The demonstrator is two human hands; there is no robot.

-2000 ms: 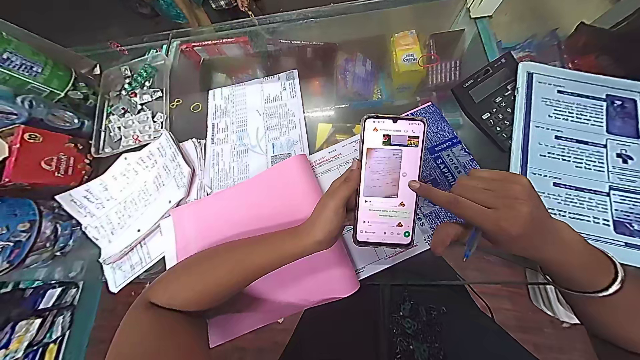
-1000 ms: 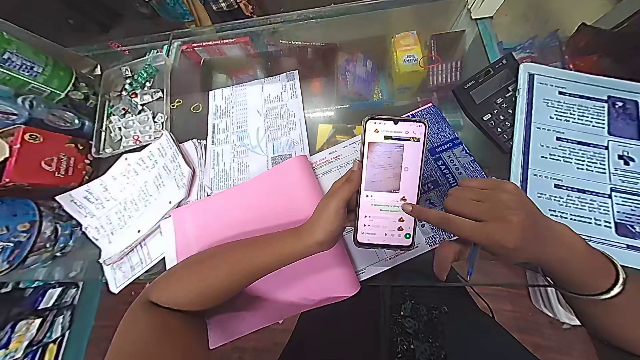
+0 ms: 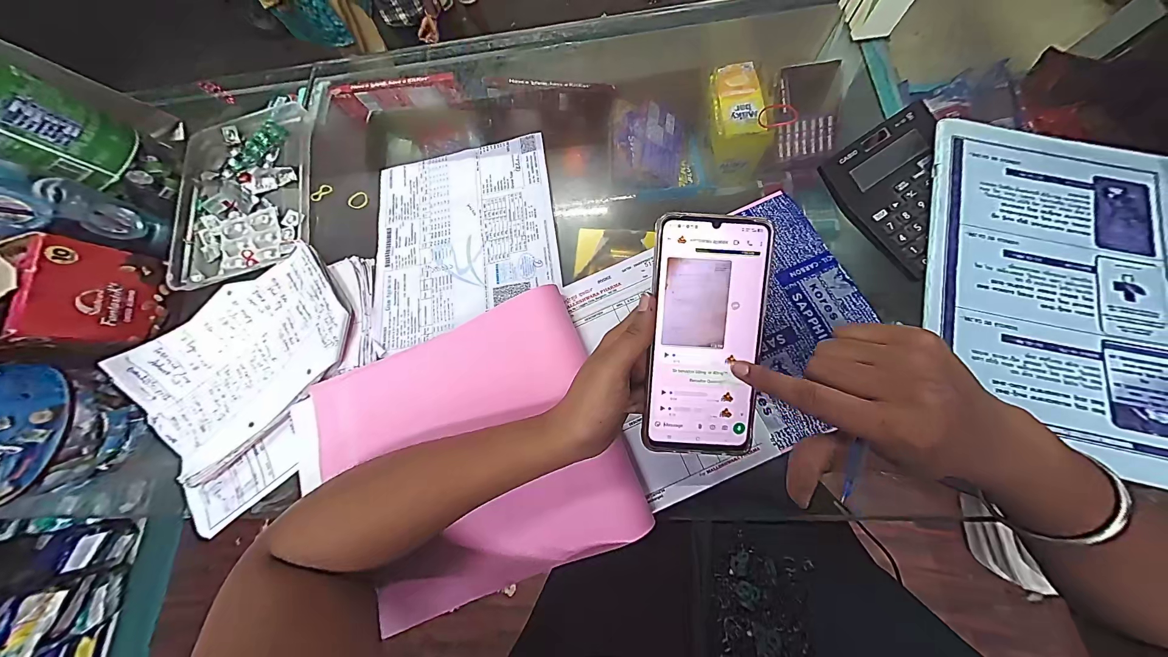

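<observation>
My left hand point(image 3: 607, 392) grips a smartphone point(image 3: 698, 383) by its left edge, upright over the papers, with a chat and a picture of a page on its lit screen. The index fingertip of my right hand point(image 3: 867, 401) is at the right part of the screen. A blue pen point(image 3: 852, 470) shows below that hand, partly hidden; how it is held I cannot tell. Under my left forearm lies a pink paper sheet or folder point(image 3: 438, 392). Behind the phone are a printed form point(image 3: 598, 297) and blue carbon paper packaging point(image 3: 812, 292).
A glass counter carries a printed bill point(image 3: 465, 228), handwritten slips point(image 3: 237, 365), a plastic tray point(image 3: 297, 201) of small items, a red box point(image 3: 87, 297), a green pack point(image 3: 64, 128), a Casio calculator point(image 3: 881, 182) and a printed sheet point(image 3: 1049, 292). Another person's hand point(image 3: 428, 27) shows beyond the far edge.
The chat on the screen has scrolled slightly. My right index finger has moved down from beside the page picture to lower on the screen. My left hand keeps its hold.
</observation>
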